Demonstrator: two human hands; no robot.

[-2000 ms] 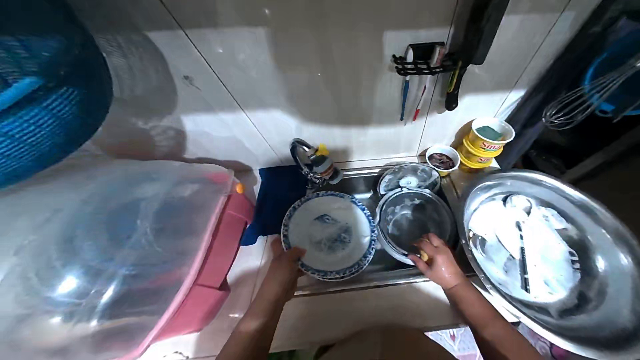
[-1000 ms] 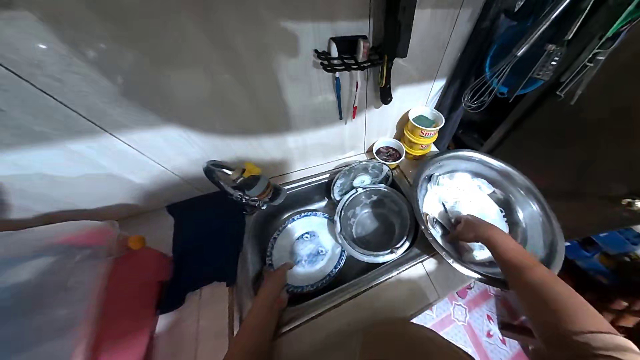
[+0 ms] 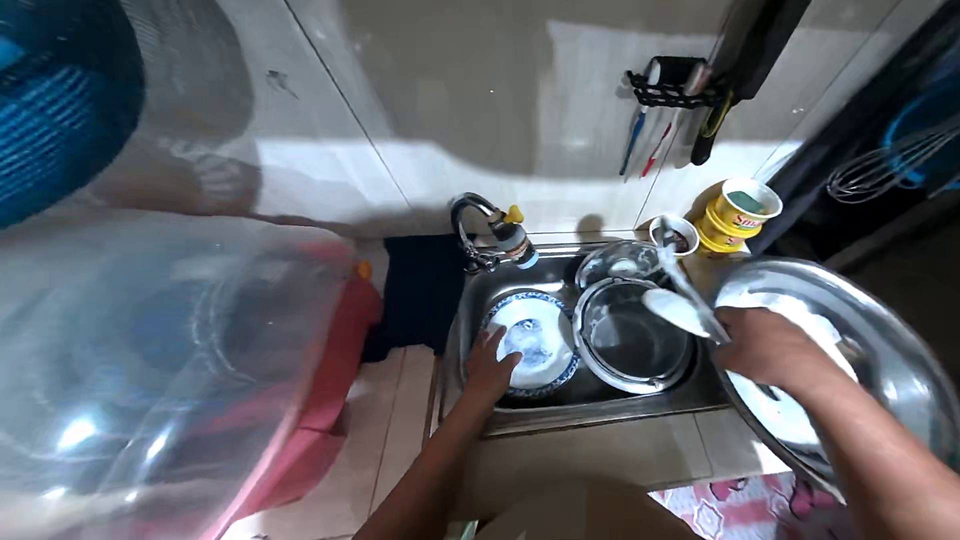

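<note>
My left hand rests at the left edge of a white plate with a blue patterned rim, which lies in the left part of the steel sink; whether the fingers grip it is unclear. My right hand is closed around several pieces of cutlery, among them a white spoon, over the near-left rim of a large steel basin. Inside the basin lie white, soapy-looking items, partly hidden by my right arm. Beside the plate stands a round metal pot, with a glass-like lid or dish behind it.
A curved faucet rises behind the sink's left side. Yellow tubs, the top one holding a green pad, and a small dark-filled cup stand behind. A dark cloth and a red bin with a clear cover are at left.
My right hand, inside the basin one second ago, has come up to its left rim with cutlery in it. My left hand stays at the blue-rimmed plate. The view has shifted.
</note>
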